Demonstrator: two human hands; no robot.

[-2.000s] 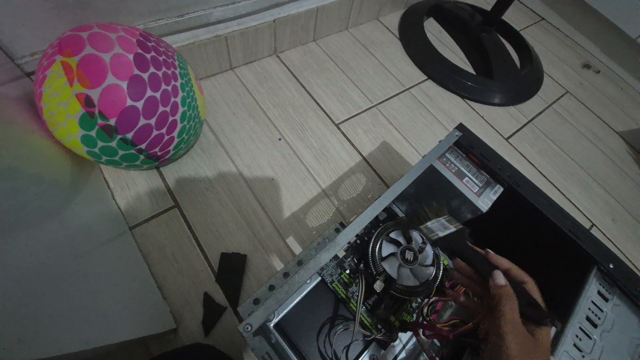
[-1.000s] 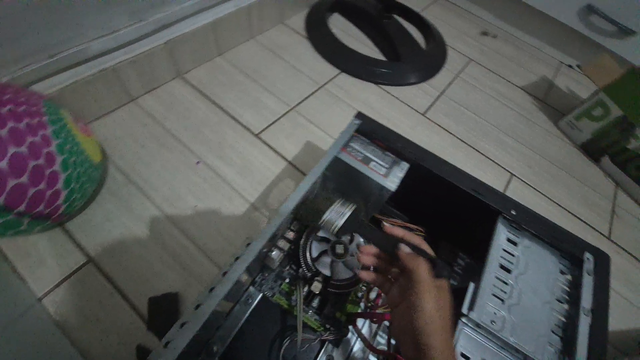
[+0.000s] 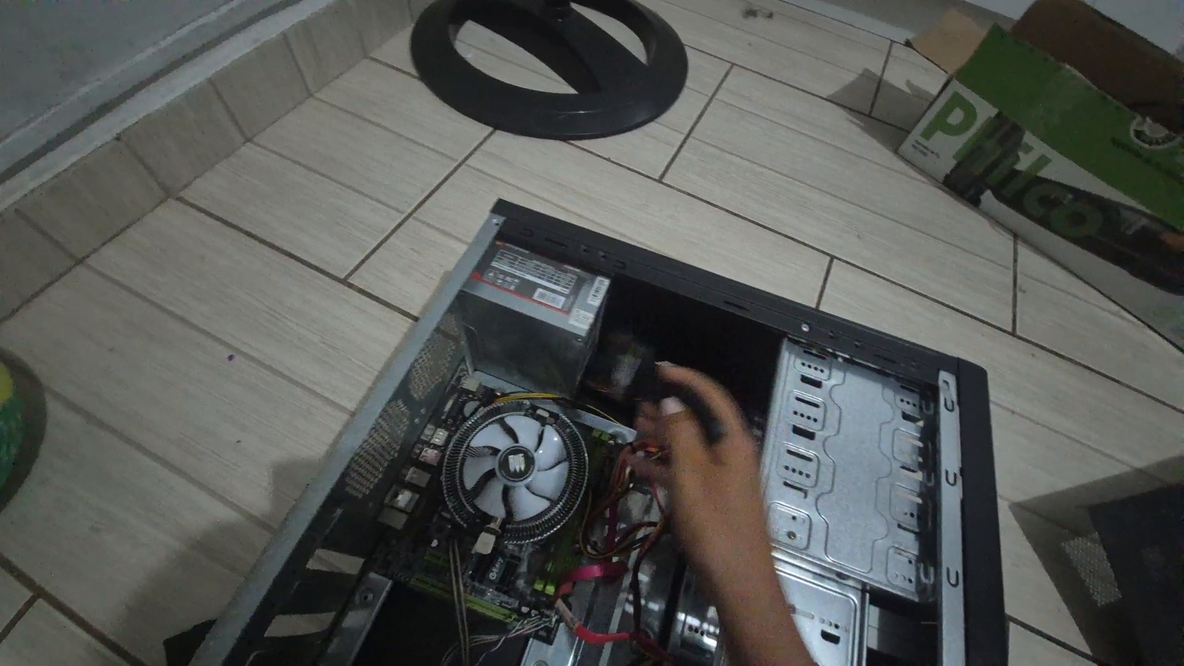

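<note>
An open desktop computer case (image 3: pixel 740 310) lies on its side on the floor. My right hand (image 3: pixel 698 453) is inside it, shut on a black-handled brush (image 3: pixel 638 365) that is blurred by motion, between the power supply (image 3: pixel 532 314) and the metal drive cage (image 3: pixel 851 462). Left of the hand, the round CPU cooler fan (image 3: pixel 518 462) sits on the green motherboard (image 3: pixel 555 564). Red and other coloured cables (image 3: pixel 592 573) run just below and left of the hand. My left hand is not in view.
A black ring-shaped stand base (image 3: pixel 550 116) stands on the tiled floor beyond the case. At the right is a green and white cardboard box (image 3: pixel 1045 176), with a dark object (image 3: pixel 1142 555) below it. Part of a colourful round object (image 3: pixel 9 430) shows at the left edge.
My right hand has moved the brush off the cooler fan, towards the gap between power supply and drive cage. The view has shifted right, bringing the box in.
</note>
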